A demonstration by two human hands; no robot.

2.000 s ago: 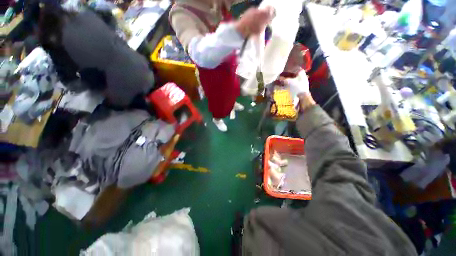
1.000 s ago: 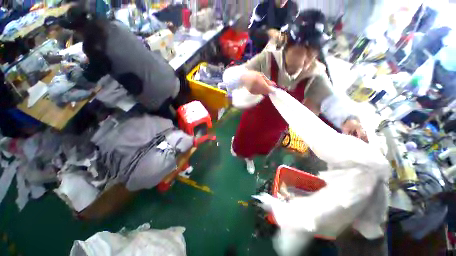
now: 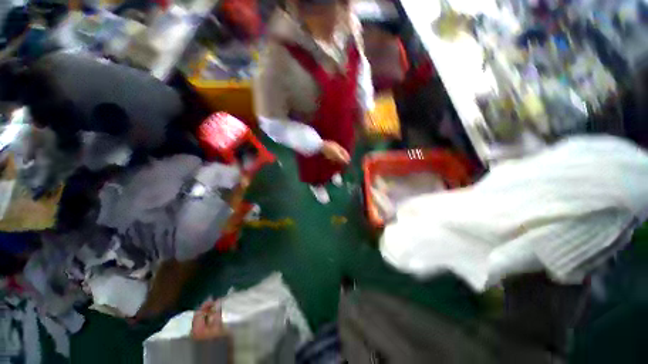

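My left hand (image 3: 207, 323) is at the bottom left, blurred, with its fingers closed on the upper edge of the white woven sack (image 3: 266, 320). The sack is cut off by the bottom edge. A large bundle of limp white cloth (image 3: 511, 213) spreads across the right side, partly over the near side of the orange-red crate (image 3: 419, 158). Pale pieces lie inside the crate. My right hand cannot be seen; whether it is behind the cloth cannot be told.
A person in a red apron (image 3: 334, 106) stands ahead, hand low. A red stool (image 3: 227, 135) and grey garment heap (image 3: 153, 206) are at left. A bent person in grey (image 3: 121, 85) is at upper left. Yellow crate (image 3: 224, 96) stands behind. A cluttered pale table (image 3: 444, 64) runs along the right.
The white cloth, earlier between the other person's hands, is now away from them at the right. That person's arm has lowered. My left hand has appeared at the sack.
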